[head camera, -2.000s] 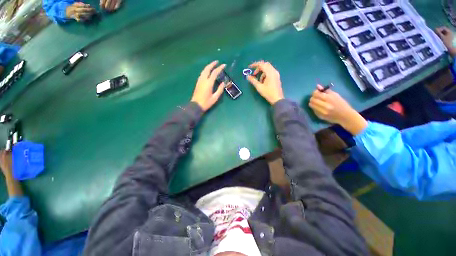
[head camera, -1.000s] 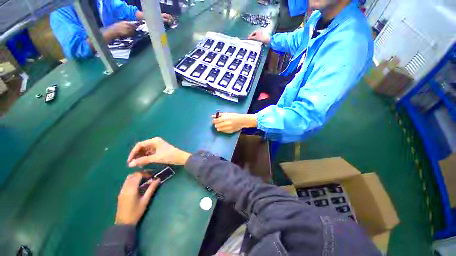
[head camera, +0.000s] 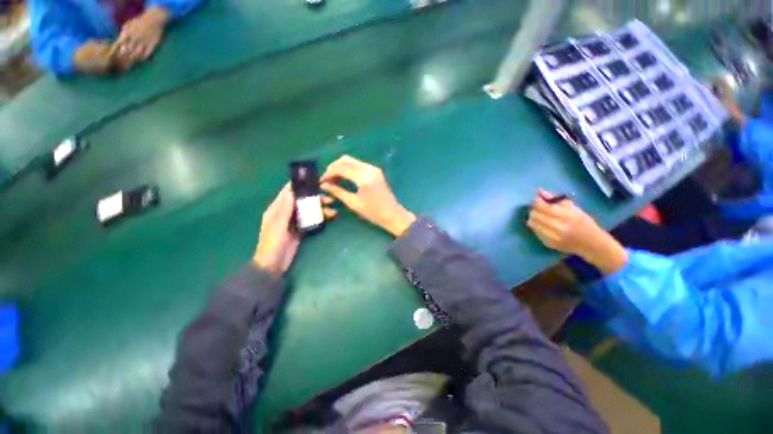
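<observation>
A black part-built phone (head camera: 307, 191) with a white patch on its lower half is held above the green surface. My left hand (head camera: 280, 227) grips it from the left and below. My right hand (head camera: 363, 191) is just right of the phone, thumb and forefinger brought together near its edge; whether they touch the phone or pinch a small piece is too blurred to tell.
Two other phones lie left (head camera: 125, 204) and farther back (head camera: 65, 153). Stacked white phone trays (head camera: 627, 110) lie at right, beside a pale post (head camera: 527, 47). A neighbour's hand (head camera: 564, 225) rests near. A round white spot (head camera: 423, 318) is near the bench edge.
The view has swung back from the right to the bench. The phone is now upright in my left hand with its white patch showing; the dark screen frame showed earlier.
</observation>
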